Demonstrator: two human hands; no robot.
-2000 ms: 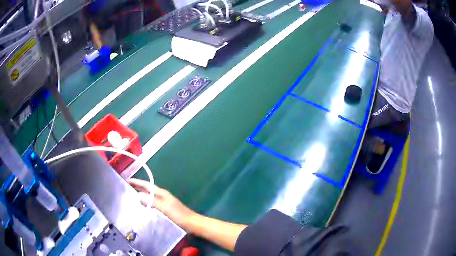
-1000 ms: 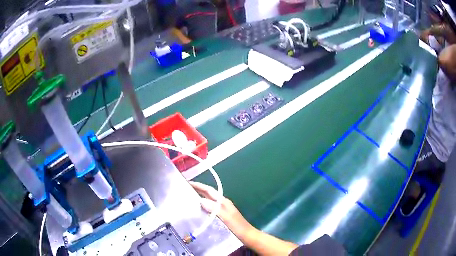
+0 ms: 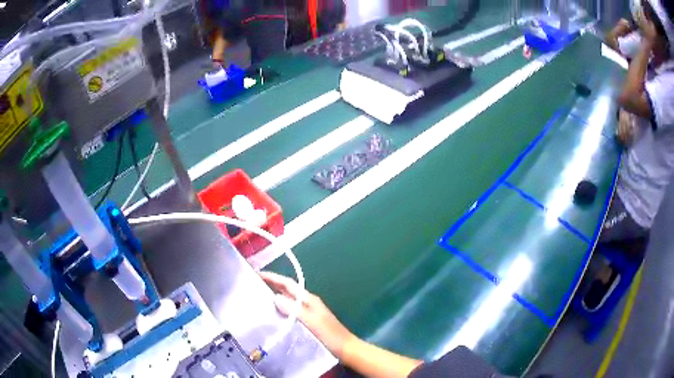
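Observation:
My right hand (image 3: 301, 308) rests on the right edge of the machine's silver plate (image 3: 229, 269), fingers on the metal, gripping nothing visible. A white hose (image 3: 284, 252) loops over the plate and past my fingers. Two translucent syringes (image 3: 77, 199) in blue brackets stand tilted in view at left, the nearer one green-topped. Their white lower ends are at a blue bar (image 3: 151, 336). A dark grey housing (image 3: 214, 362) lies at the bottom edge, partly cut off, beside a brass fitting (image 3: 257, 355). My left hand is out of the picture.
A red bin (image 3: 247, 214) with white items touches the machine's far side. On the green bench lie a three-ring panel (image 3: 353, 161) and a black fixture (image 3: 406, 81). Blue bins (image 3: 225, 83) stand farther off. A seated person (image 3: 650, 140) is at right.
The view has swung left and down, bringing the syringes and housing into sight. My right hand has stayed on the plate's edge. The person at right now has raised arms.

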